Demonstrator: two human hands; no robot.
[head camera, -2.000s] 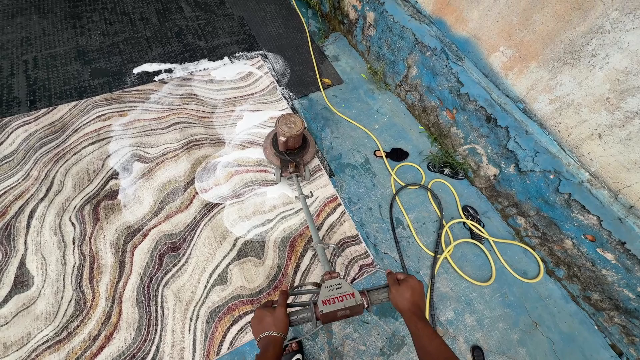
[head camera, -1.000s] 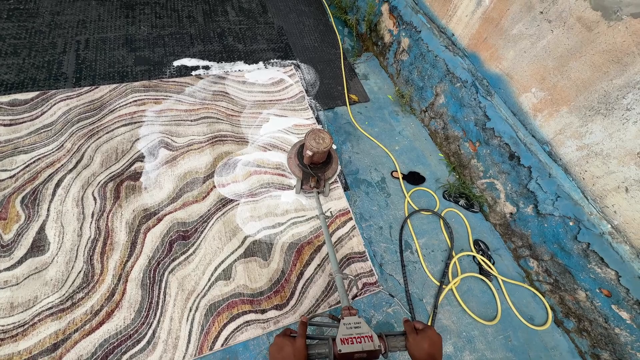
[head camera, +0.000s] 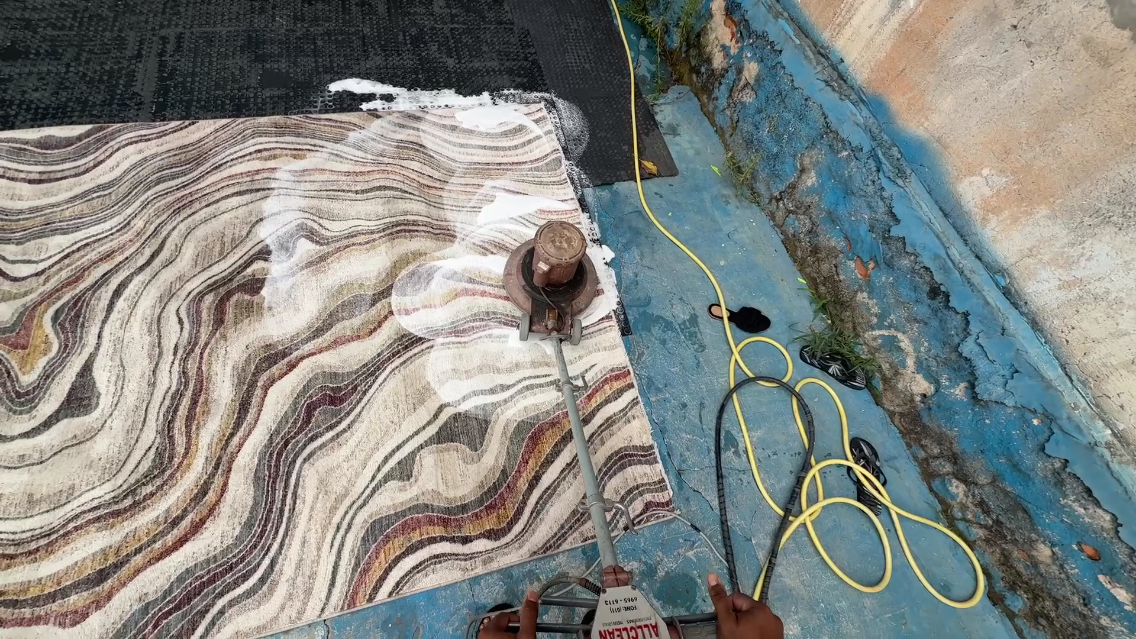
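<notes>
A rotary floor scrubbing machine (head camera: 552, 275) with a round brown motor stands near the right edge of a wavy-patterned rug (head camera: 222, 399), in white foam (head camera: 515, 209). Its long grey pole (head camera: 581, 444) runs down to a handle with a white plate bearing writing (head camera: 626, 612). On the left side of the handle is my left hand (head camera: 510, 619), partly cut off by the bottom edge of the view. My right hand (head camera: 744, 614) is closed around the handle's right side, its thumb pointing up.
Over the blue floor lie a looped yellow hose (head camera: 754, 444) and a black cable (head camera: 721, 453). Black sandals (head camera: 834, 366) and a dark slipper (head camera: 750, 318) are by the weathered blue wall base (head camera: 887, 266). A dark mat (head camera: 266, 62) extends beyond the rug.
Both hands and the handle sit lower in the view than two seconds ago. The scrubber head has shifted slightly relative to the foam on the rug.
</notes>
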